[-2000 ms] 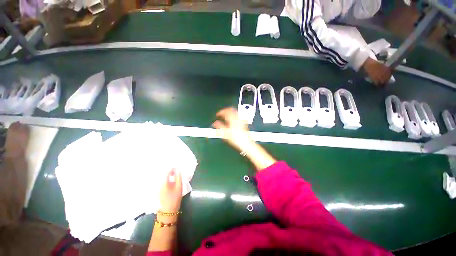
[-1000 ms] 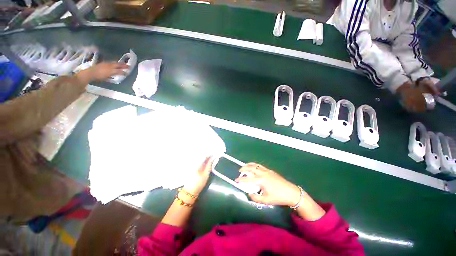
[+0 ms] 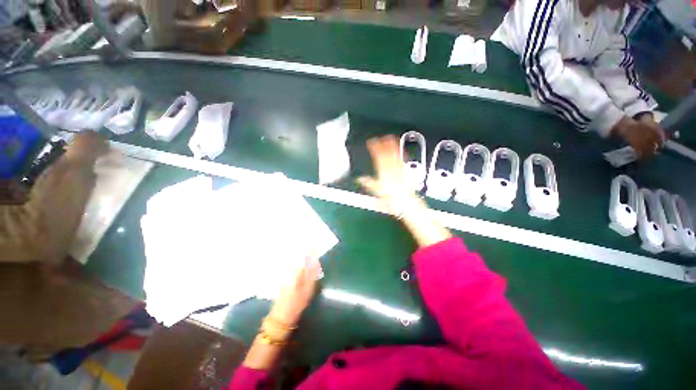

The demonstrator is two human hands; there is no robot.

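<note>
A large glaring white stack of bags lies on the green bench at the left. My left hand is at the stack's lower right edge; the blur and glare hide whether its fingers pinch a bag. My right hand reaches over the rail onto the belt, fingers spread and empty. It is just left of the nearest bare white housing, partly overlapping it in view. More bare housings stand in a row to its right. A bagged housing lies on the belt to the left of my right hand.
A pale side rail runs between the bench and the belt. More bagged housings lie at the left. Two small rings lie on the bench. A neighbour's tan sleeve is at left; a person in striped white sits across.
The housing held at the bench a second ago has left my hands, and a bagged one now lies on the belt. My right hand has moved up to the belt and opened. The neighbour's arm has drawn back.
</note>
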